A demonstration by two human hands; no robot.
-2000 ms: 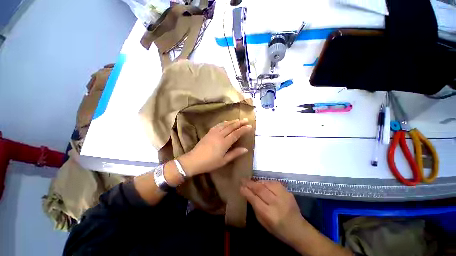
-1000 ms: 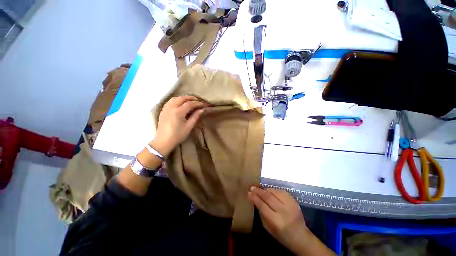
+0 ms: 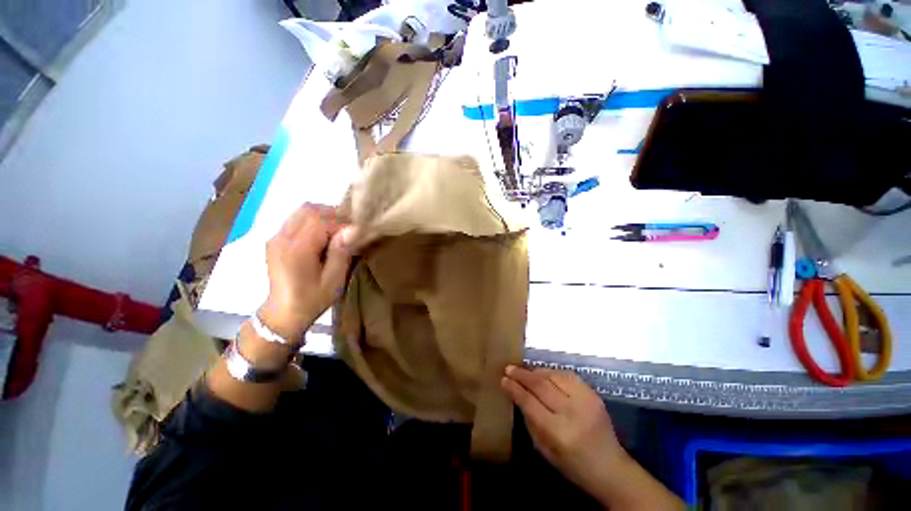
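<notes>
A khaki garment piece (image 3: 430, 309) lies puffed and folded at the front of the machine table, its upper right corner near the presser foot and needle (image 3: 515, 190). My left hand (image 3: 305, 261) pinches the upper left edge of the cloth, thumb on top, fingers partly hidden. My right hand (image 3: 565, 414) pinches the straight right border with thumb and fingertips, near the table's front edge. A narrow facing strip (image 3: 493, 424) hangs down along that border. Whether the needle is in the cloth cannot be told.
Pink and blue thread snips (image 3: 667, 232), a pen (image 3: 776, 264) and scissors (image 3: 834, 319) lie to the right. A smartphone (image 3: 699, 145) is behind them. Cut strips (image 3: 385, 95) lie at the far left. A work pile (image 3: 165, 374) is below left, a blue bin (image 3: 689, 469) lower right.
My left hand has moved from on top of the cloth to its upper left edge and pulled that edge left, over the panel. My right hand stays at the right border. The view has shifted slightly.
</notes>
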